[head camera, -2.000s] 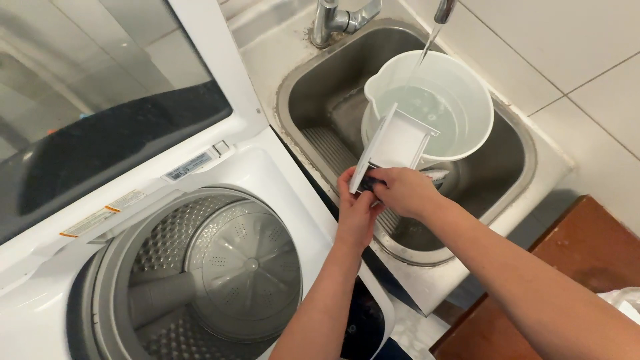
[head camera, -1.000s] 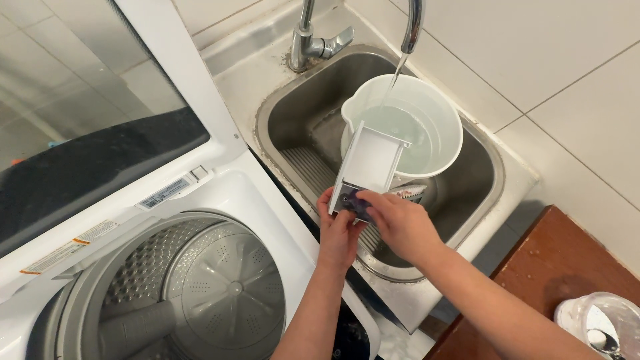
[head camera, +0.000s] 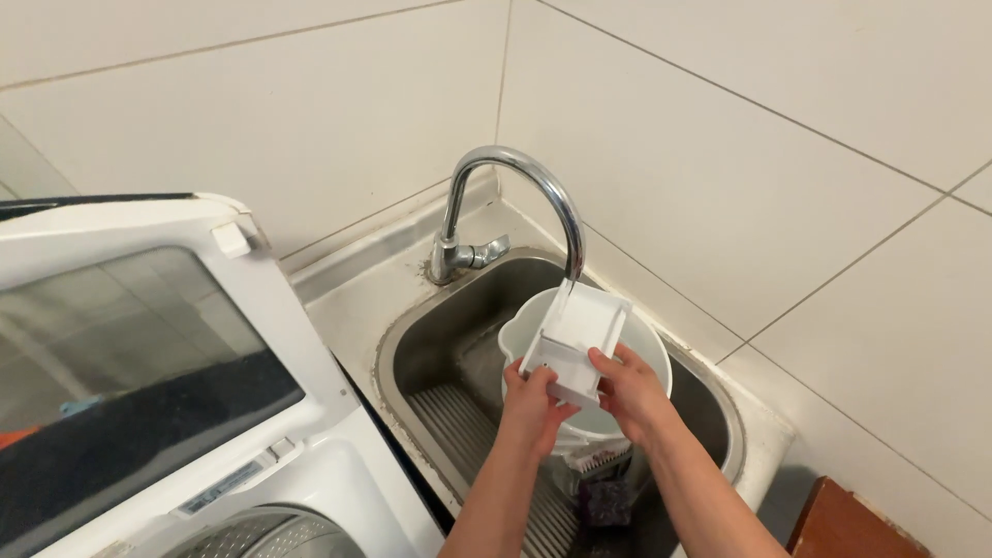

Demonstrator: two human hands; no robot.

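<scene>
A white plastic dispenser drawer (head camera: pixel 583 325) is held between both hands, tilted under the spout of the chrome faucet (head camera: pixel 515 159). My left hand (head camera: pixel 536 411) grips its lower left corner, thumb on top. My right hand (head camera: pixel 637 391) grips its lower right side. Beneath the drawer stands a white plastic bucket (head camera: pixel 523 322) in the stainless steel sink (head camera: pixel 457 341); the drawer and hands hide part of it. Below the bucket lie a brush (head camera: pixel 603 457) with bristles and a dark purple block or sponge (head camera: pixel 606 502), partly hidden.
A top-loading washing machine (head camera: pixel 372 473) with its lid (head camera: pixel 279 310) raised stands left of the sink. The faucet handle (head camera: pixel 490 252) is at the sink's back left corner. Tiled walls rise behind. A reddish-brown wooden surface (head camera: pixel 849 523) is at the lower right.
The drawer has moved up under the faucet spout. The dark purple thing seen at my fingers earlier is out of my hands. The view has tilted up toward the wall.
</scene>
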